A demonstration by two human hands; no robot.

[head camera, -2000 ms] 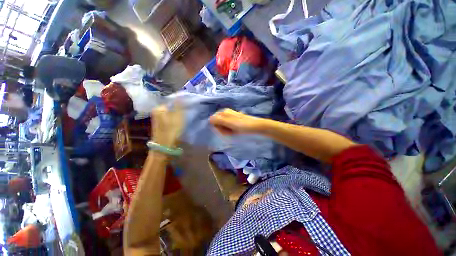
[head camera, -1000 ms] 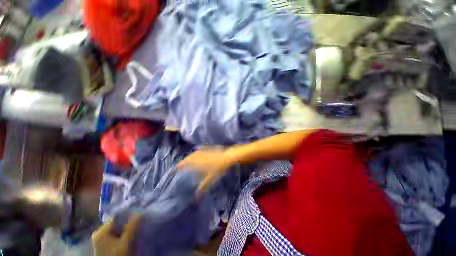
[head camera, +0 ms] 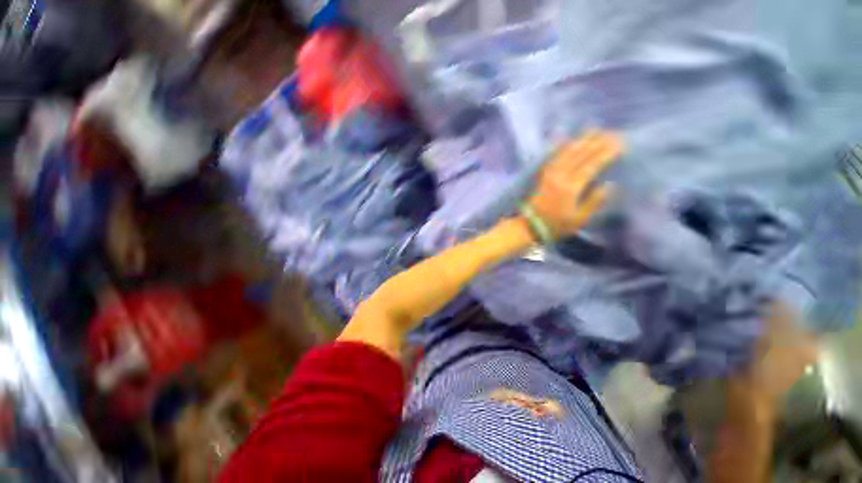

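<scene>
A large heap of light blue garment pieces [head camera: 662,104] fills the upper right of the blurred view. My left hand [head camera: 572,184], with a pale band at the wrist, lies palm down on the heap, fingers somewhat spread, with no cloth visibly gripped. My right hand [head camera: 784,344] is at the heap's lower right edge. It is strongly blurred, and whether its fingers hold cloth cannot be told. More blue pieces [head camera: 331,208] lie piled left of the heap, beside my left forearm.
A red bag or bundle [head camera: 345,75] sits at the top, above the left pile. A red crate [head camera: 151,335] is at the lower left. A white bundle [head camera: 151,123] is at the upper left. My checked apron is below the heap.
The view has swung and the large heap is nearer. My left hand has moved from the lower pile onto the heap. My right hand has moved to the heap's far right edge.
</scene>
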